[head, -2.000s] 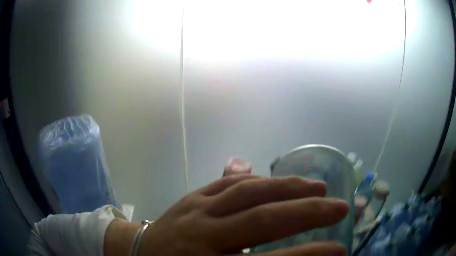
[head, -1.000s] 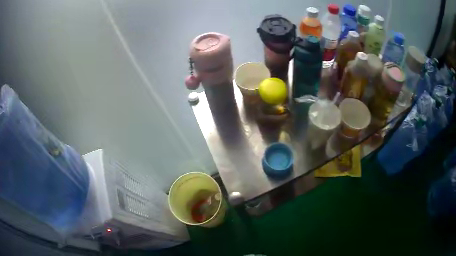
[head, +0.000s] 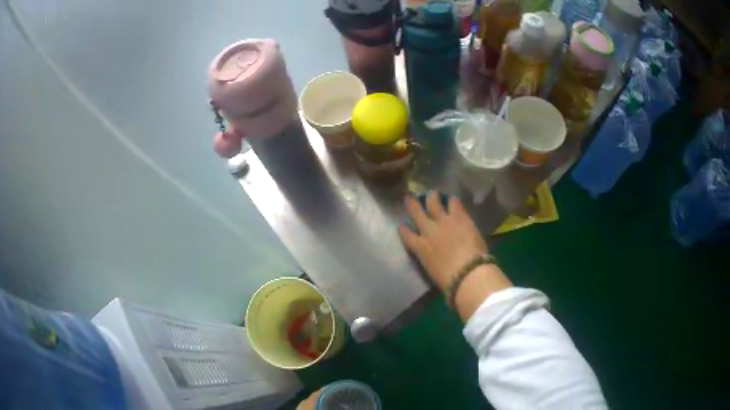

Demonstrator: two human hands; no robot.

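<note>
My right hand [head: 448,244] reaches in from the lower right over the metal rack top [head: 364,264]. Its fingers are spread around the blue lid [head: 420,198], which is mostly hidden under them; only bits of blue show between the fingers. My left hand [head: 308,401] is at the bottom edge, mostly cut off. It holds a blue-green tumbler [head: 349,398], seen from above and cut by the frame edge.
The rack holds a pink tumbler [head: 254,90], a yellow-capped jar [head: 380,120], paper cups [head: 332,100] and several bottles. A yellow bin [head: 290,324] stands beside it. The white dispenser [head: 192,360] with its wrapped blue jug [head: 56,356] is lower left. Blue wrapped bottles [head: 612,148] are at right.
The view has turned from the wall down to the rack. My right hand has come in over the blue lid, which lay uncovered before. The tumbler and part of my left hand now show at the bottom.
</note>
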